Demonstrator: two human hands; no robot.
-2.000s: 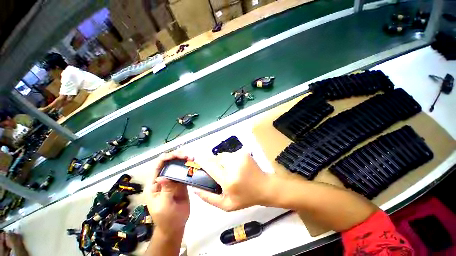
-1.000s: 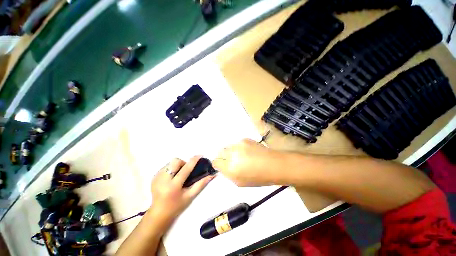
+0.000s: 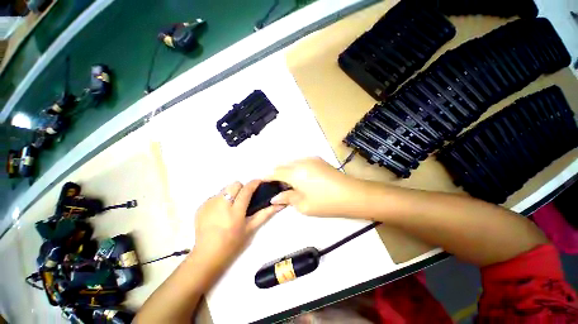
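A black unit (image 3: pixel 265 195) is held between both hands over the white work sheet; only part of its dark, smooth surface shows. My left hand (image 3: pixel 222 218) grips its left end, fingers over the top. My right hand (image 3: pixel 310 186) holds its right end, with thumb and fingers on it. A thin black cord end shows just beyond my right wrist. The inside of the unit is hidden. A closed unit (image 3: pixel 287 268) with a tan band lies on the sheet nearer to me, its cable running right under my right forearm.
Unfinished units (image 3: pixel 89 272) lie tangled at the left, two cords pointing right. A small group of covers (image 3: pixel 248 118) lies beyond my hands. Rows of covers (image 3: pixel 456 95) stand on tan cardboard (image 3: pixel 317 95) at the right. The green conveyor belt (image 3: pixel 127 38) carries more units at the upper left.
Two seconds ago the unit was tilted, its light interior and orange part showing; now only its dark outside shows, lower in both hands. The view has moved closer to the bench.
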